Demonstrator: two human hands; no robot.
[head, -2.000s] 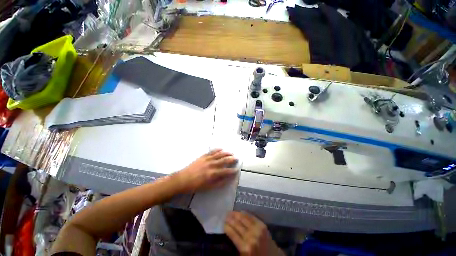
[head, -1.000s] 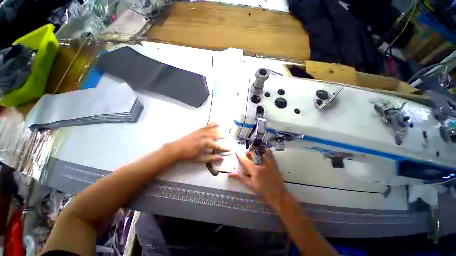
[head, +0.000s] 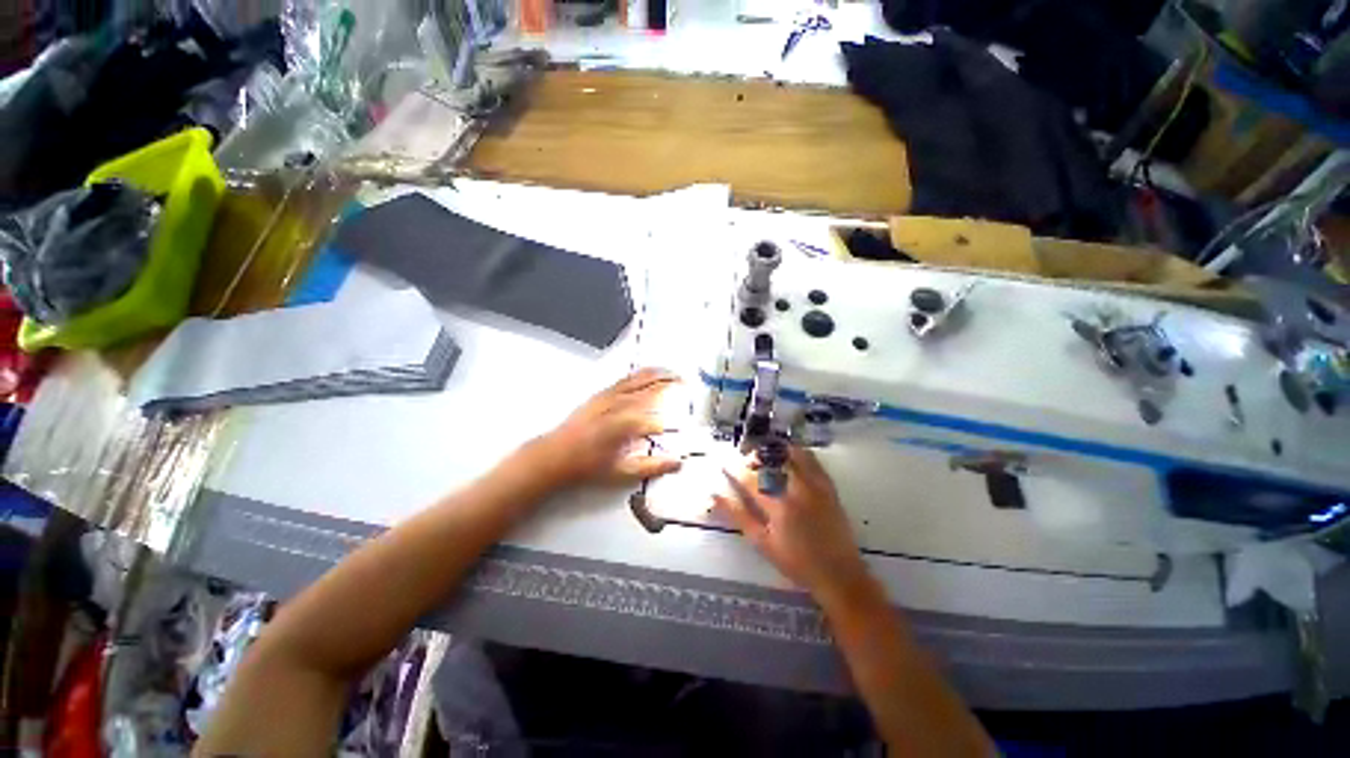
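Note:
A light grey cut piece [head: 680, 296] lies on the white machine bed, running from the back edge forward to the needle area. My left hand [head: 610, 430] rests on it left of the presser foot, fingers spread, holding it down. My right hand [head: 795, 515] is at its near end, in front of and partly behind the needle end of the sewing machine [head: 948, 356], with its fingertips on the piece. The needle and the exact seam are hidden or too small to see.
A stack of light grey pieces [head: 304, 348] and dark grey pieces [head: 496, 270] lie at the left. A yellow-green basket [head: 181, 245] with a dark bag stands far left. A brown board [head: 696, 133] and dark fabric [head: 977, 141] lie behind the table.
The light piece moved from the front edge onto the bed under the needle end. My right hand came up from the edge beside my left. Over the last second both hands barely moved.

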